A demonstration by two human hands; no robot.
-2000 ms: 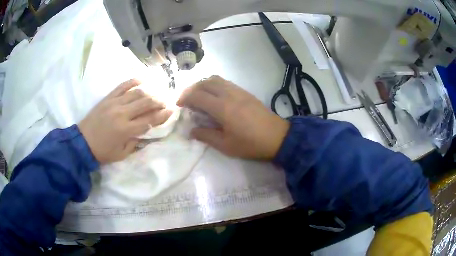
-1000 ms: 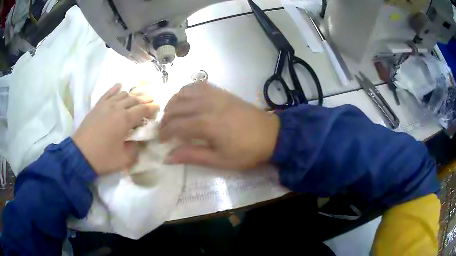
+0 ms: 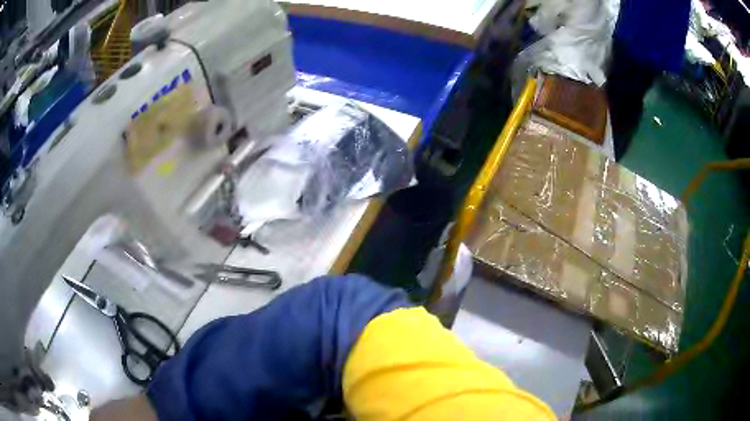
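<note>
The off-white sewing machine (image 3: 90, 140) fills the left of the view, with blue lettering and its needle area cut off at the lower left. My right hand (image 3: 123, 409) shows only as a sliver at the bottom edge, near the needle area; its fingers are hidden. My left hand is out of the picture. The white cloth cannot be made out. Black-handled shears (image 3: 125, 329) lie on the white table (image 3: 234, 300). Silver snips (image 3: 238, 275) lie beyond them, beside a small dark tool (image 3: 252, 243).
A crinkled clear plastic bag (image 3: 329, 160) lies at the table's far end. To the right are taped cardboard (image 3: 576, 226), a yellow rail (image 3: 492, 164), a brown box (image 3: 571, 107) and green floor (image 3: 662, 136). A person in blue (image 3: 654, 33) is at the top right.
The view has swung to the right. My left hand and the cloth have left the picture, and my right hand is now mostly cut off. The trolley side has come into view.
</note>
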